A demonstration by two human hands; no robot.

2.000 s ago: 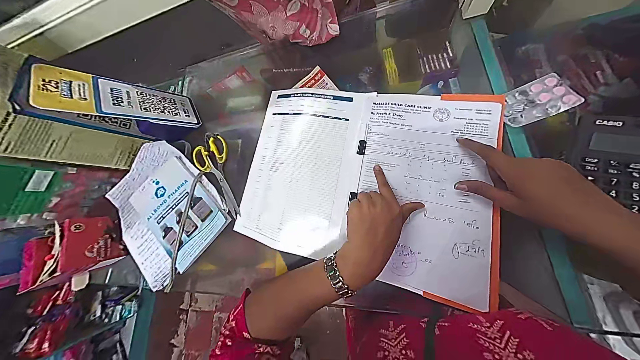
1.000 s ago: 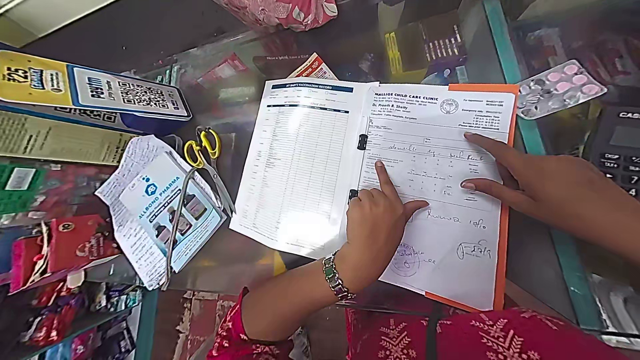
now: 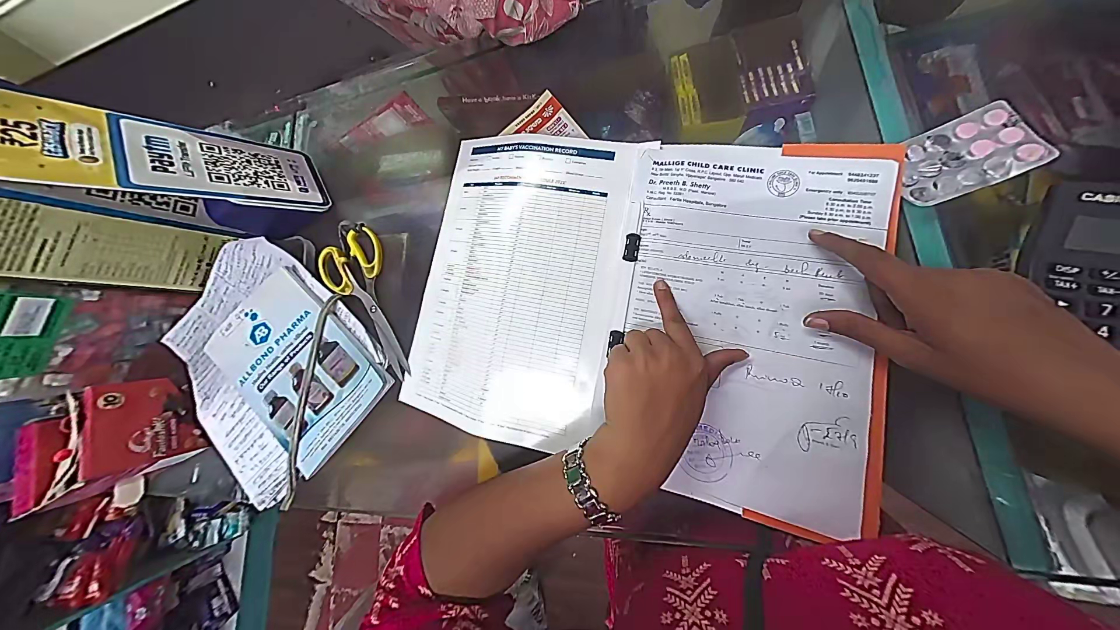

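A printed form with handwriting [image 3: 770, 420] lies over an orange folder [image 3: 882, 350] on a glass counter, joined by black clips [image 3: 631, 248] to a white page with a printed table [image 3: 516, 297] on its left. My left hand [image 3: 661, 394], with a metal bracelet at the wrist, rests on the form, index finger extended and thumb apart, holding nothing. From the right, my right hand [image 3: 927, 306] reaches over the folder's edge; its fingertips and thumb touch the form, spread apart, with nothing between them.
Yellow-handled scissors [image 3: 350, 258] lie left of the papers, beside a pharmacy leaflet [image 3: 306, 376] and handwritten sheets. Payment code stands [image 3: 219, 166] are at upper left. A blister pack of pink tablets [image 3: 980, 153] and a calculator [image 3: 1076, 254] lie on the right. Packets [image 3: 131, 429] fill the lower left.
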